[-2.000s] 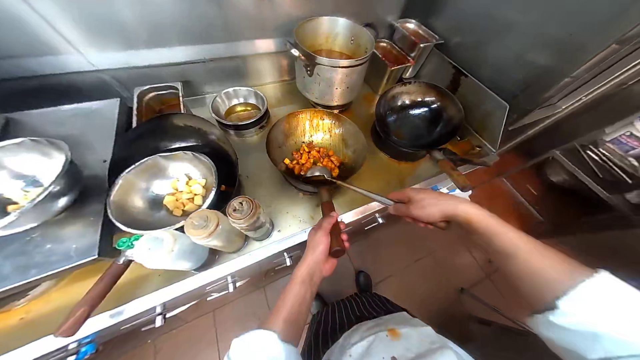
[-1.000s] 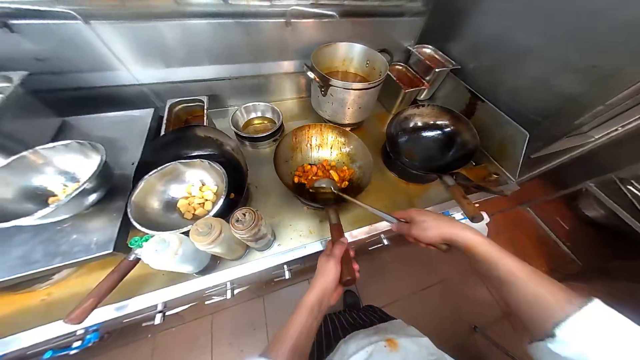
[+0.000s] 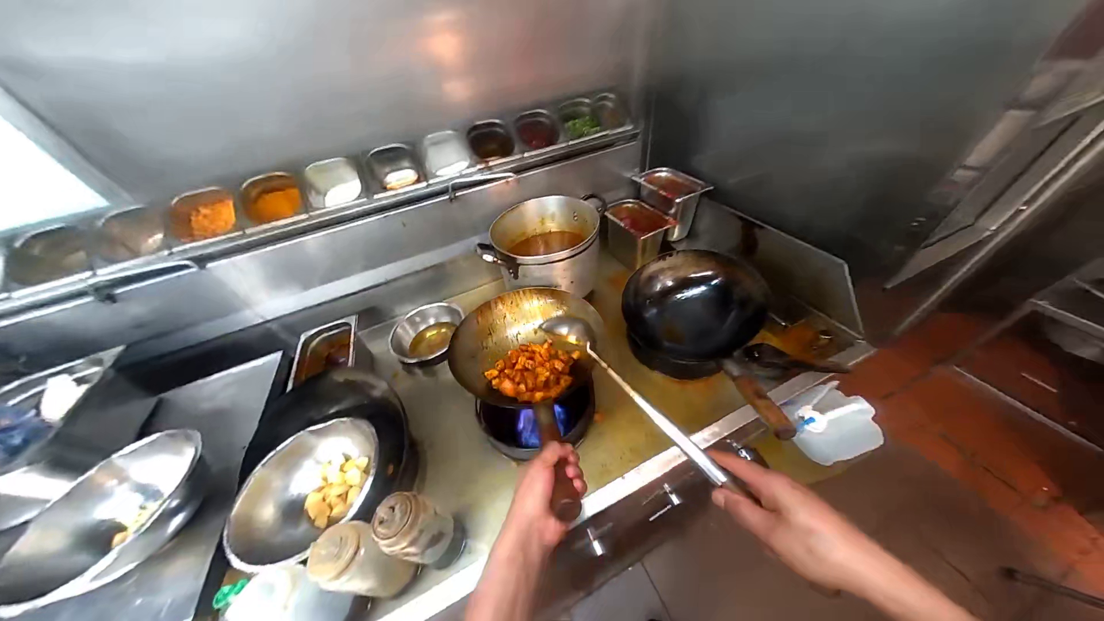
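My left hand [image 3: 545,493] grips the wooden handle of a steel wok [image 3: 492,332], tilted above a burner [image 3: 535,431] with blue flame showing. Orange-red sauced cubes of food [image 3: 532,373] lie in the wok's lower part. My right hand [image 3: 780,517] holds the long handle of a metal ladle [image 3: 660,423]; its bowl is at the wok's right inner side, above the food. Behind the wok stands a large pot [image 3: 556,267] with brownish liquid. A small metal bowl [image 3: 426,332] with yellowish liquid sits to its left.
A dark wok [image 3: 694,306] rests at right, its handle over the counter edge. At left, a metal bowl [image 3: 250,492] with pale food chunks leans in another dark wok [image 3: 345,392], near lidded jars [image 3: 414,526]. Seasoning containers [image 3: 274,200] line the back shelf.
The wok in my left hand is now raised and tilted, with flame visible beneath. The ladle's bowl has moved from the food to the wok's right side. The view now takes in the back shelf.
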